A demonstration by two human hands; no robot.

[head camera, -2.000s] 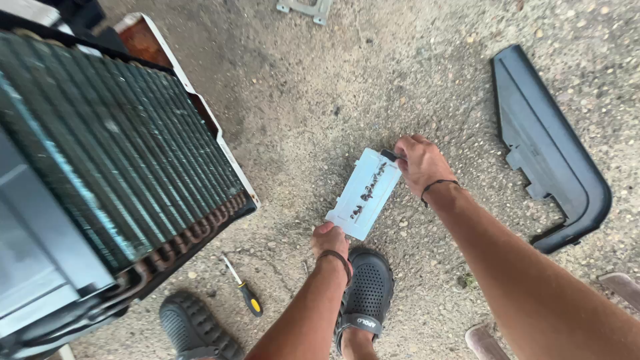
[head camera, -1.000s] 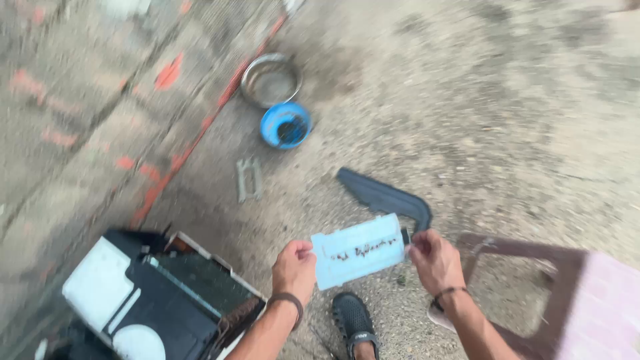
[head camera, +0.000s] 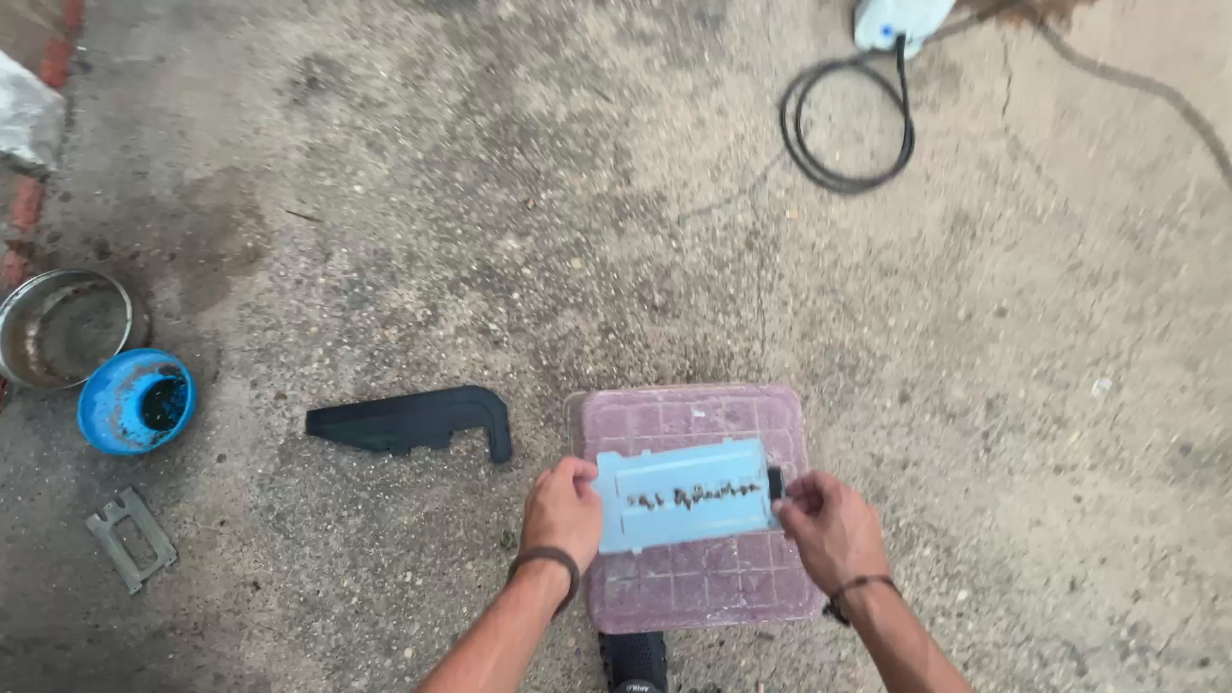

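A flat light-blue plastic panel [head camera: 688, 520] with dark handwriting is held level between both hands, over a worn pink-purple plastic stool [head camera: 703, 587]. My left hand [head camera: 563, 510] grips the panel's left edge between thumb and fingers. At the other end, my right hand [head camera: 833, 529] pinches the edge beside a small black tab [head camera: 775, 483]. Whether the panel touches the stool top cannot be told. Dark bands circle both wrists.
On the concrete left of the stool lies a dark curved plastic cover [head camera: 414, 421]. Farther left are a metal basin [head camera: 120, 298], a blue bowl [head camera: 96, 409] and a grey bracket [head camera: 154, 536]. A coiled black cable [head camera: 791, 125] lies at upper right. A dark clog [head camera: 635, 662] shows below the stool.
The view has swung right, away from the finned unit. The panel, still in both hands, has moved from above bare concrete to above the stool.
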